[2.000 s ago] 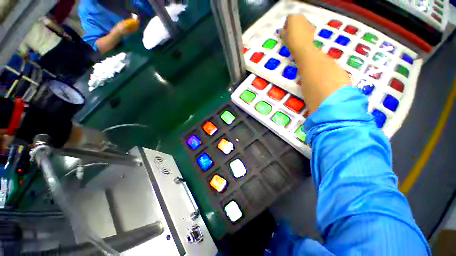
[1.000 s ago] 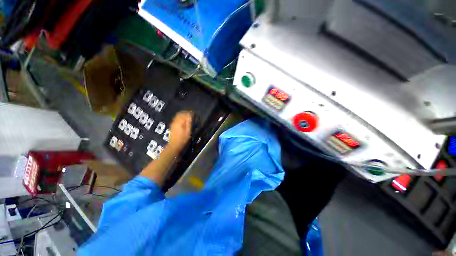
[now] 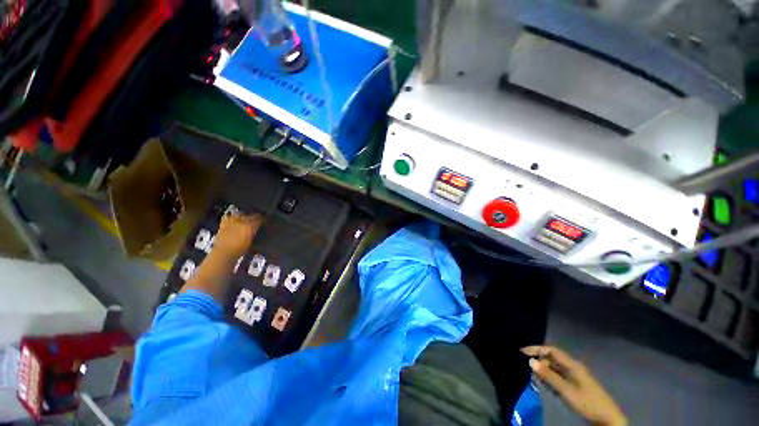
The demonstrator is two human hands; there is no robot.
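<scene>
My left hand (image 3: 238, 231) is over the black left tray (image 3: 312, 218), its fingertips at a small pale piece near the tray's far part; whether it grips the piece is unclear. Several small pale and silver pieces (image 3: 271, 275) lie in the tray, one of them copper-toned. My right hand (image 3: 574, 384) is low at the right, in front of the press, with thumb and forefinger close together. Whether something small is between these fingertips cannot be told.
The white press (image 3: 533, 158) stands ahead with green buttons, red displays and a red stop button (image 3: 501, 213). A blue box (image 3: 291, 75) is left of it. A black tray (image 3: 678, 304) with glowing watches is at right. A cardboard box (image 3: 143, 200) and red-black stacked trays are at left.
The view has swung from the right-hand trays to the left tray and press. Since one second ago, my left hand has moved left and away across the tray. My right hand has come into view.
</scene>
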